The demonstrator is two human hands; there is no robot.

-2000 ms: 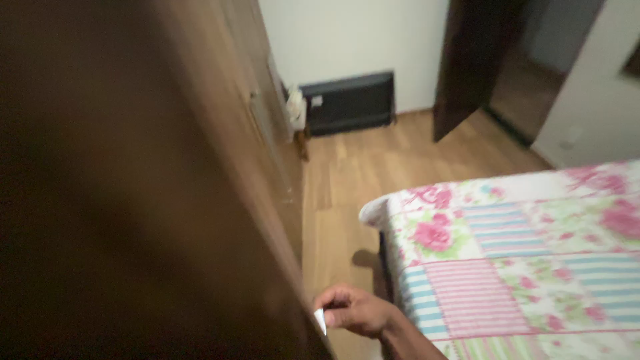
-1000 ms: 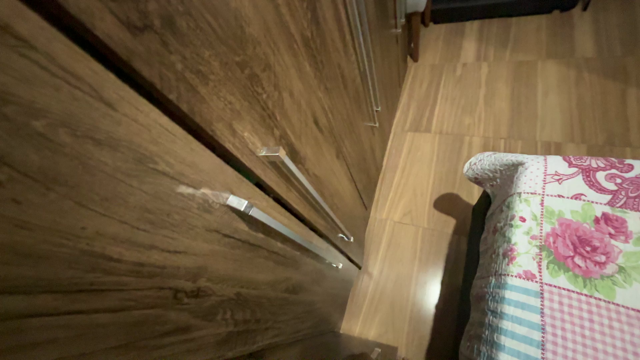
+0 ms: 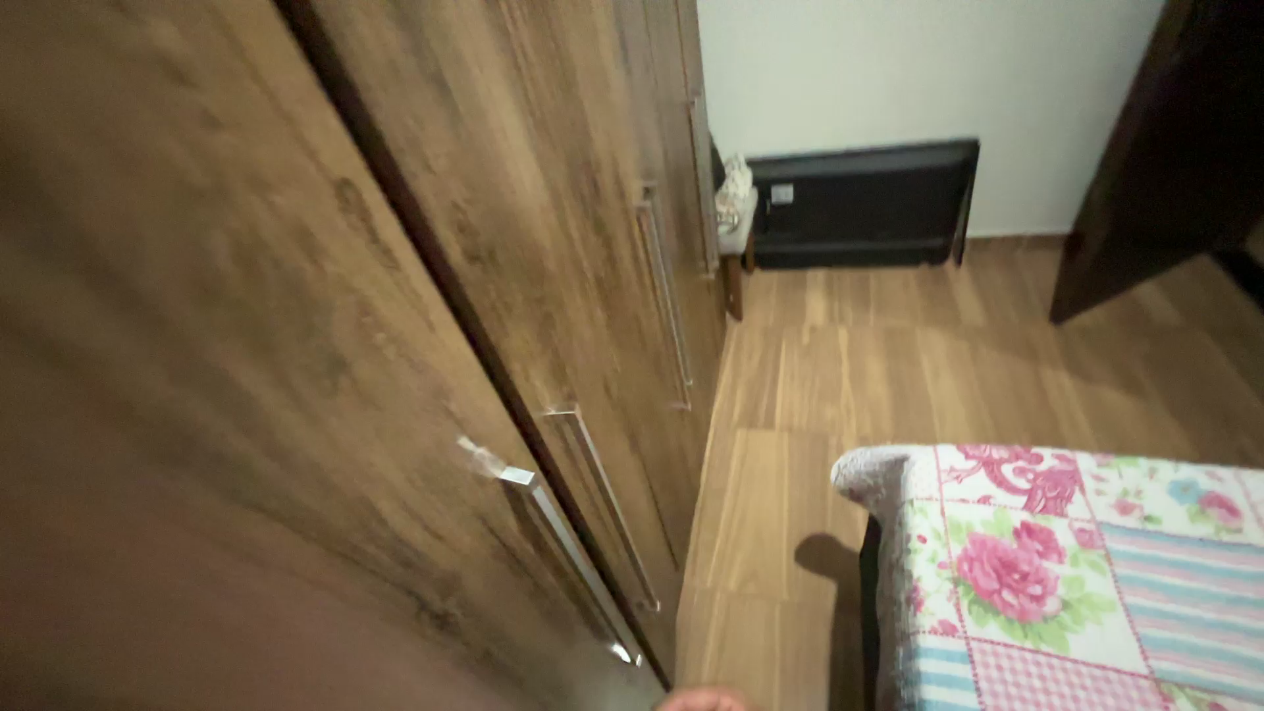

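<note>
Only a small part of one hand, apparently my right hand [image 3: 705, 700], shows at the bottom edge, below the lower end of a wardrobe door's metal handle [image 3: 578, 553]. Its fingers and anything in it are cut off by the frame. A second metal handle [image 3: 614, 504] runs beside the first, across the dark gap between two wood-grain wardrobe doors [image 3: 296, 415]. The doors stand closed or nearly so. My left hand is out of the frame.
On the right is a bed with a patchwork floral cover [image 3: 1027, 583]. Wood-look floor [image 3: 839, 375] runs between it and the wardrobe. A black panel [image 3: 859, 207] leans at the far wall, beside a small seat with cloth on it [image 3: 736, 212]. A dark door [image 3: 1136, 168] stands open.
Two seconds ago my right hand was at the edge of a dark wooden panel with a small white thing at its fingers; now only a sliver of hand shows. The view has swung considerably.
</note>
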